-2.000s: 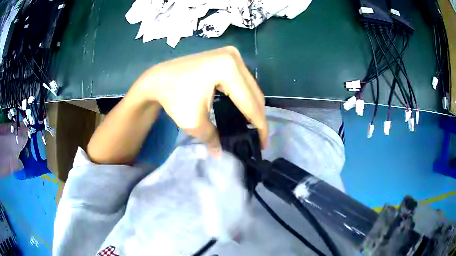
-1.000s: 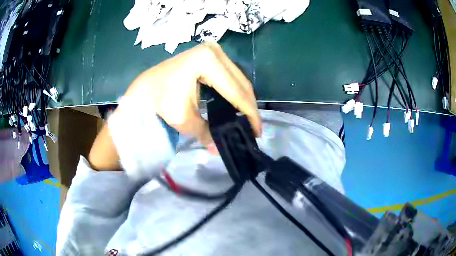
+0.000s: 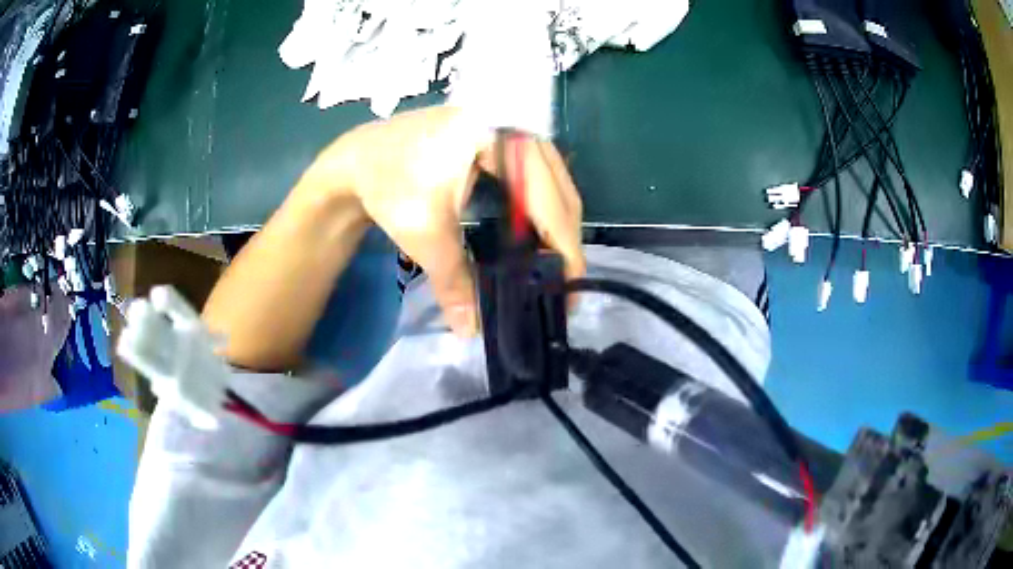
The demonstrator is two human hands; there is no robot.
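Observation:
My left hand (image 3: 417,195) reaches in from the left and grips a black controller box (image 3: 522,322) from above, its cable end towards the sealant gun. The gun (image 3: 711,439) enters from the lower right, with a dark tube, a pale band and a smeared grey-black rear body. Its nozzle (image 3: 580,361) meets or nearly meets the box's lower right side; exact contact is unclear. Black leads spread from the box. One large white connector (image 3: 178,350) hangs at left; another, blurred (image 3: 505,67), is near the camera at top. My right hand is not in the picture.
Stained crumpled white rags (image 3: 378,50) lie on the green bench mat (image 3: 667,145). Waiting boxes (image 3: 833,33) with leads over the bench edge are at right. Piled black boxes (image 3: 83,89) are at left. A brown carton (image 3: 167,278) stands below left.
The box has turned more upright in my left hand. Its leads have swung: one white connector is now at left and a blurred one at top. The gun has shifted slightly, still beside the box.

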